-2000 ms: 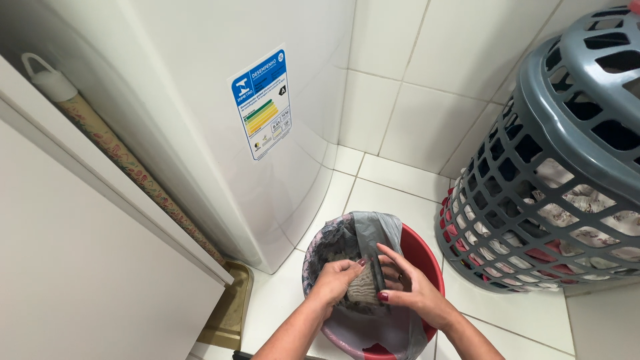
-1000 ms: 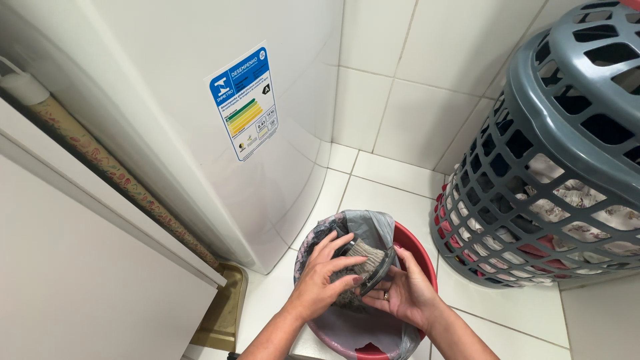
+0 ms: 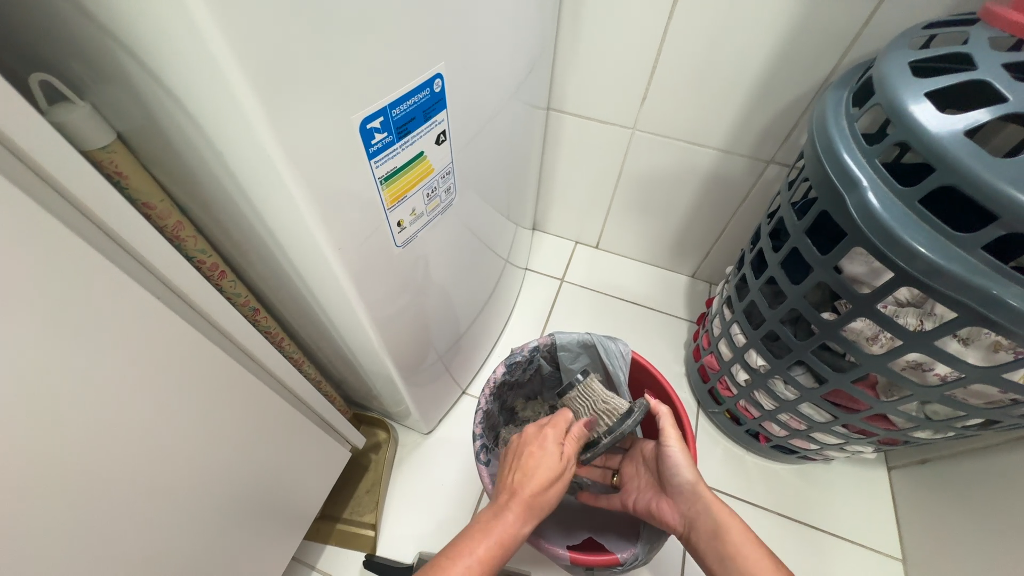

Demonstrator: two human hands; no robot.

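A pleated vacuum-cleaner filter point(image 3: 594, 404), coated in grey-beige dust with a dark round rim, is tilted over a red bin point(image 3: 662, 398). My right hand point(image 3: 650, 478) holds the rim from the right and below, a ring on one finger. On the pleats' lower left side rest the fingers of my left hand point(image 3: 548, 464), thumb near the rim; whether they pinch the filter cannot be told. A grey plastic bag point(image 3: 602, 356) lines the bin, and clumps of dust point(image 3: 530, 410) lie inside it on the left.
A white appliance point(image 3: 320, 240) with an energy label stands behind the bin. On the right is a grey slotted laundry basket point(image 3: 840, 320) with clothes. A white panel point(image 3: 144, 400), a floral-covered pole point(image 3: 192, 248) and a brownish tray point(image 3: 364, 480) are at left. A black handle point(image 3: 388, 565) lies at the bottom.
The filter has turned so its pleats point up and left, with its rim at the lower right. My left hand has moved from its top to its lower left side.
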